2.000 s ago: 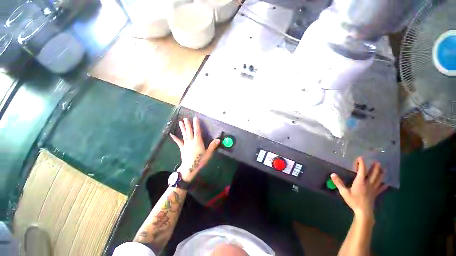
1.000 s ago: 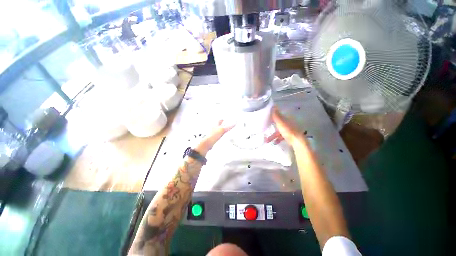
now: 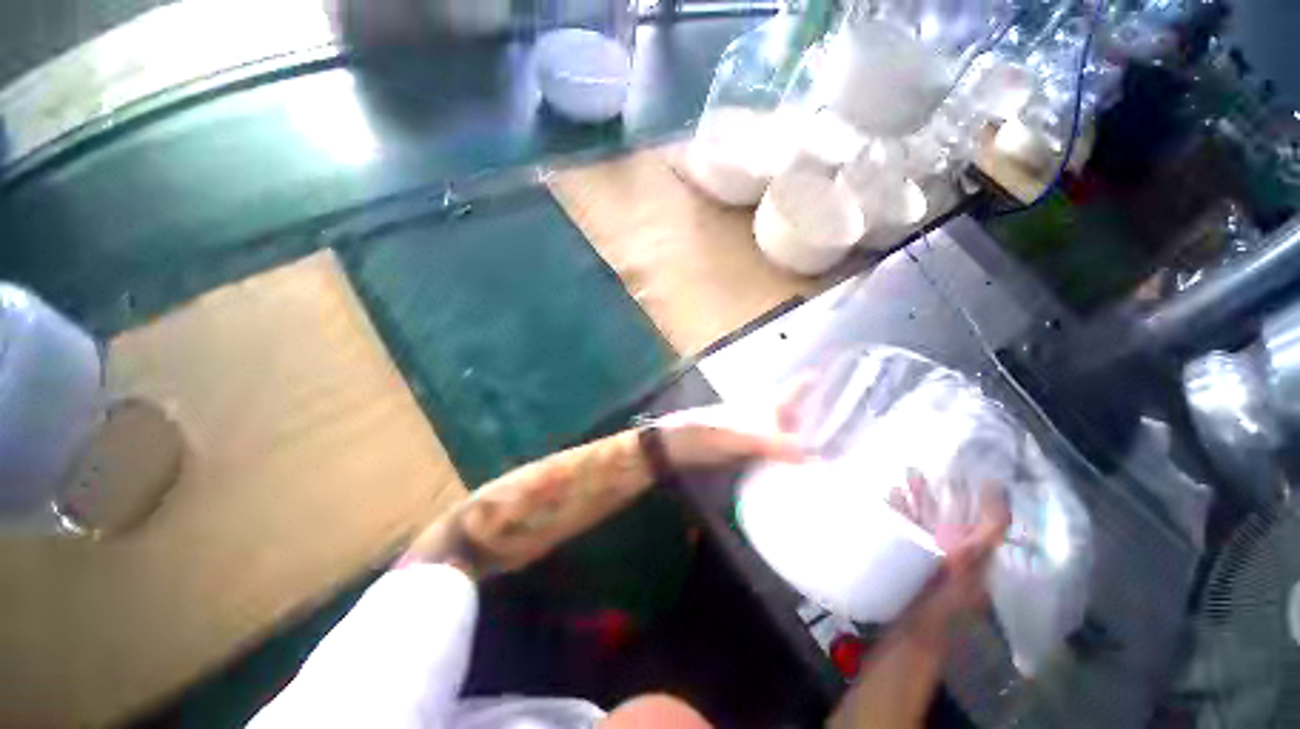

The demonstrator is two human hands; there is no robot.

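A white plastic bowl [image 3: 841, 548] with a see-through plastic part [image 3: 912, 378] against it is held tilted above the front of the grey machine table [image 3: 777, 335]. My left hand [image 3: 777, 434] is on its left side, its fingers blurred and partly hidden by the clear plastic. My right hand [image 3: 970, 534] is on its right side, fingers spread against it. Crumpled clear film [image 3: 1048, 570] lies right beside my right hand. Where the clear part ends and the film begins is hard to tell.
Several white bowls [image 3: 810, 221] stand on cardboard at the back. A white piece with a clear part [image 3: 43, 406] stands on the left cardboard [image 3: 264, 413]. The silver press cylinder [image 3: 1233, 399] and fan [image 3: 1255, 584] are at the right. A red button [image 3: 847, 655] shows below the bowl.
The view has turned left. Both hands have brought the white piece away from under the press head towards the table's front left edge. Earlier, the hands were at the green buttons.
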